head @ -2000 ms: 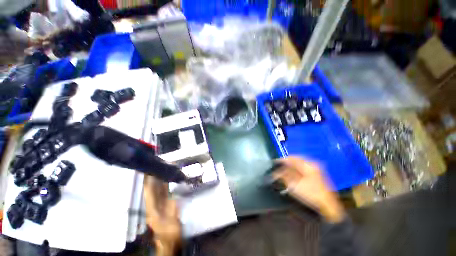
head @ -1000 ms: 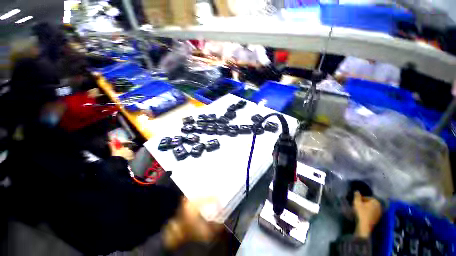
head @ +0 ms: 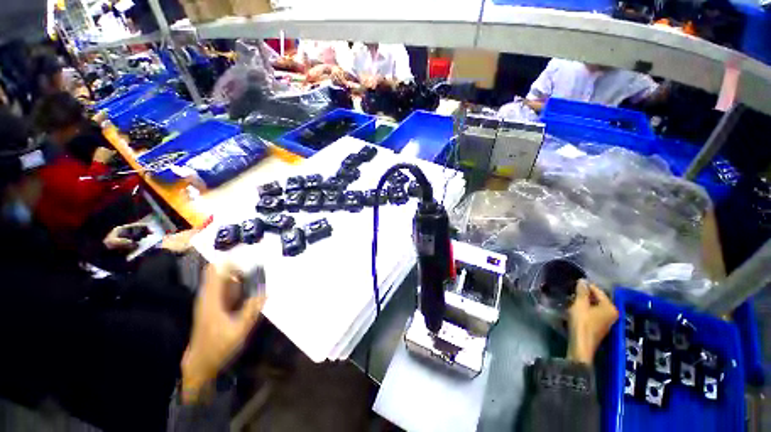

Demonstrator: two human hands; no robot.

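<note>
My left hand (head: 218, 325) is raised at the lower left, its fingers curled around a small, blurred, dark and silvery part (head: 245, 285). My right hand (head: 590, 319) is at the edge of a clear round tub (head: 541, 287) with a dark inside. Its fingertips are pinched, and what lies between them cannot be told. A black electric screwdriver (head: 433, 266) hangs upright, its tip at the front of the white screw feeder (head: 463, 350). Neither hand touches it. Black housings (head: 317, 199) lie in loose rows on the white board stack (head: 334, 283).
A blue bin (head: 702, 415) at right holds rows of assembled units (head: 663, 363). Crumpled clear bags (head: 609, 202) lie behind the feeder. A white sheet (head: 431, 395) lies in front of it. A person (head: 76, 278) sits close at left. A shelf (head: 355, 27) crosses overhead.
The view has swung right, after an earlier swing left and up. My left hand is higher, and its part shows more clearly. My right hand is still by the tub. The screwdriver hangs in place.
</note>
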